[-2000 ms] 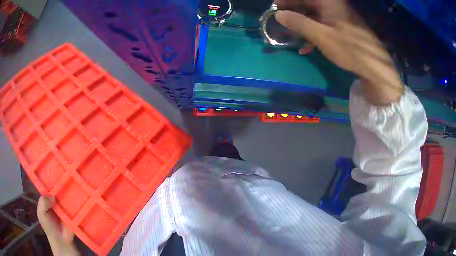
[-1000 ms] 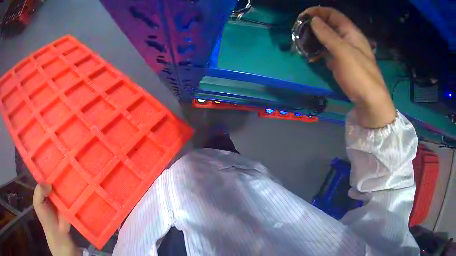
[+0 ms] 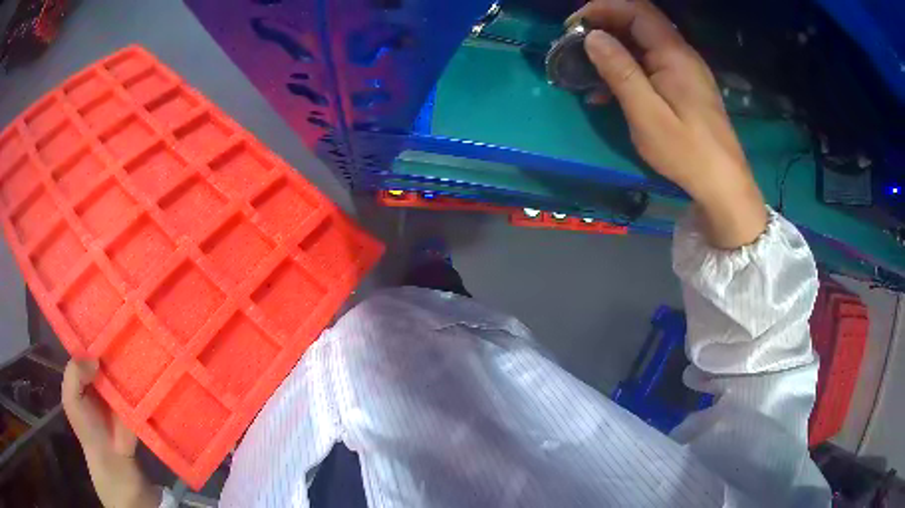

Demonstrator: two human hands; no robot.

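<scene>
My left hand (image 3: 102, 437) grips the lower left edge of an orange-red compartment tray (image 3: 159, 238). The tray is tilted, and its square pockets show no watches. My right hand (image 3: 675, 109) holds a round smartwatch (image 3: 574, 62) with a dark face and silver rim between thumb and fingers, above the green shelf mat (image 3: 496, 94). Whether more than one watch is in the hand cannot be told.
A blue perforated rack post (image 3: 337, 79) stands between tray and shelf. Small red trays of lit watches (image 3: 568, 220) lie low under the shelf. A dark box (image 3: 845, 181) sits on the right. A blue stool (image 3: 655, 367) and stacked red trays (image 3: 839, 347) are on the floor.
My right hand first moved right and down from the shelf's back with the watch, then slightly left and up. The watch now shows its dark face. The tray stays in my left hand, slightly higher.
</scene>
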